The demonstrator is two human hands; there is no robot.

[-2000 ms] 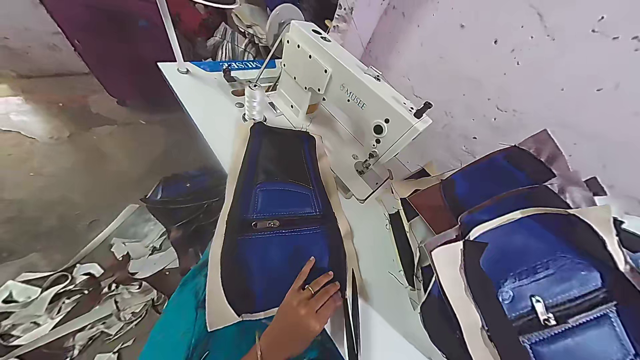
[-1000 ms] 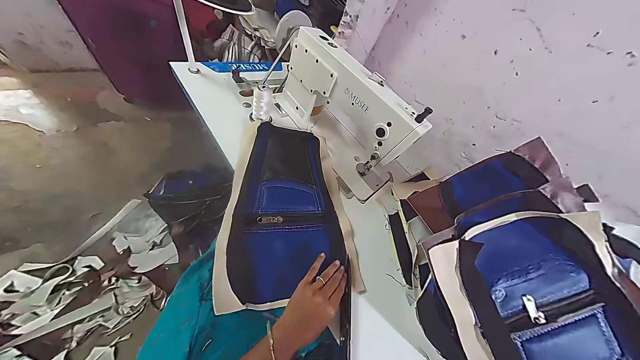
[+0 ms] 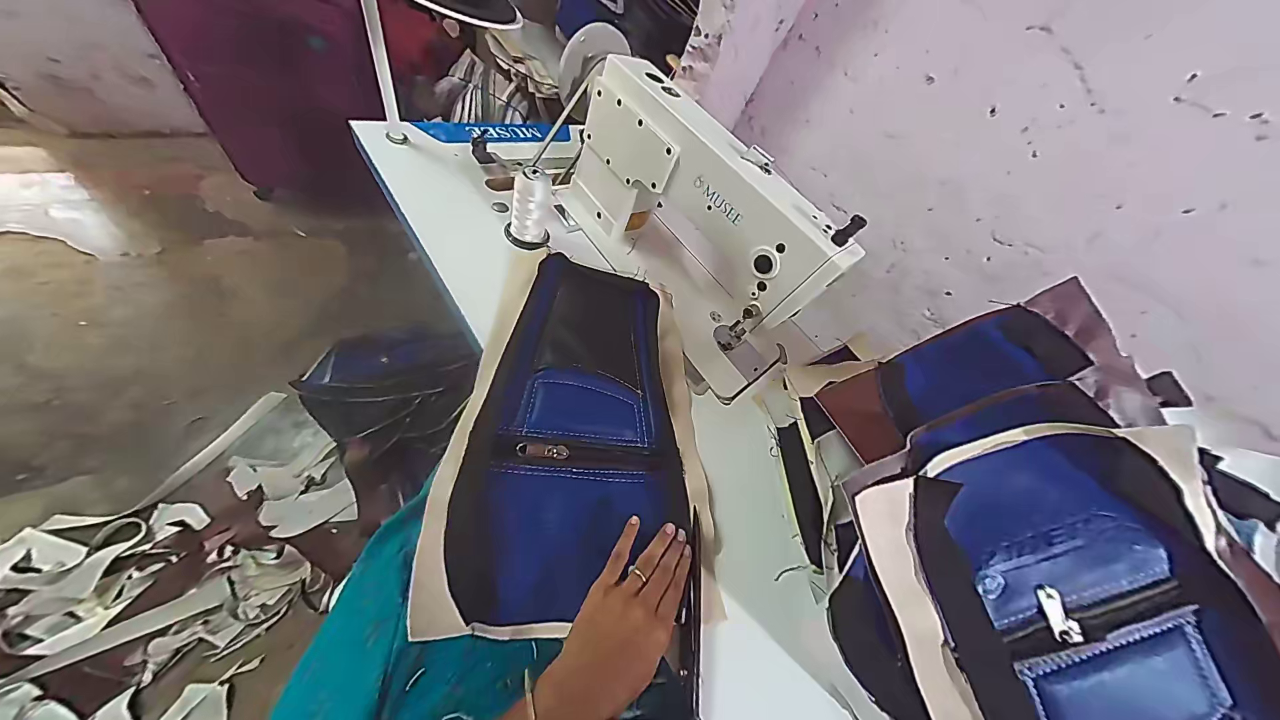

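My left hand [image 3: 625, 615] lies palm down on the lower right part of a blue and black seat-cover-like panel [image 3: 560, 520], its fingers reaching the right edge. It wears a ring and grips nothing. The panel has a beige backing edge, a stitched pocket patch and a zipper [image 3: 543, 451]. It rests partly on the white sewing table [image 3: 750, 520] and partly over teal cloth [image 3: 380, 620]. A white sewing machine [image 3: 700, 190] stands beyond it, the needle area to the panel's upper right. A white thread cone [image 3: 530, 205] stands near its top edge. My right hand is out of view.
At right lies a pile of similar blue and black panels [image 3: 1060, 500], one with a metal zipper pull [image 3: 1057, 615]. Pale fabric scraps [image 3: 200, 560] and a dark bundle [image 3: 390, 390] lie at lower left. A pink wall [image 3: 1000, 150] rises behind the machine.
My left hand has shifted slightly on the panel, toward its right edge, and stays palm down.
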